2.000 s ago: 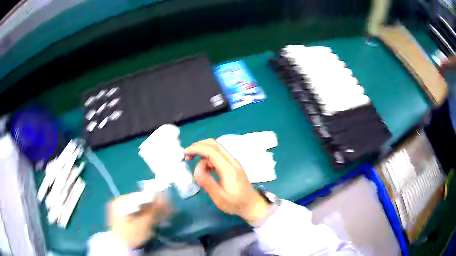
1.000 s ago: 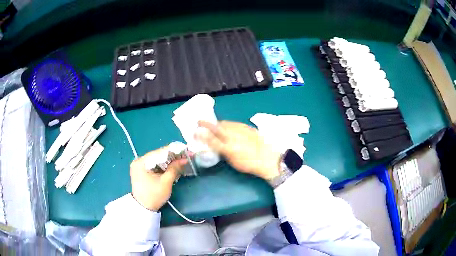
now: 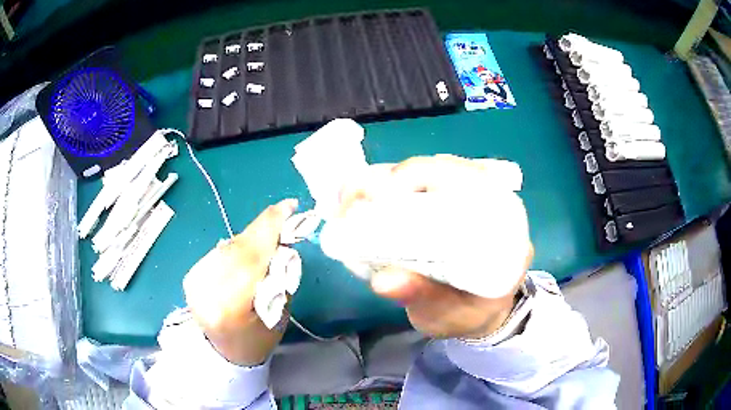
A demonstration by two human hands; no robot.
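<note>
My right hand (image 3: 461, 308) grips the fat white glue bottle (image 3: 449, 228), its nozzle pointing left at my left hand. My left hand (image 3: 232, 280) holds several white tube housings (image 3: 278, 288), their ends facing up and right. The nozzle tip is close to the upper housing end; whether they touch is unclear. A crumpled white cloth (image 3: 333, 156) lies on the mat behind the hands. Loose white housings (image 3: 132, 212) lie piled at left. The black parts tray (image 3: 337, 72) at the back holds small white inserts in spaced rows at its left.
A blue fan (image 3: 94, 110) stands back left, its white cord (image 3: 207, 180) curving across the mat. A blue packet (image 3: 479, 70) lies beside the parts tray. The black finished-work tray (image 3: 641, 208) with white tubes is at right. A blue-rimmed tote (image 3: 641, 320) and a cardboard box (image 3: 693, 300) are below right.
My right hand, earlier beside my left hand over the cloth, now holds the glue bottle. My left hand has turned its housings. The camera view has shifted, so the trays appear higher.
</note>
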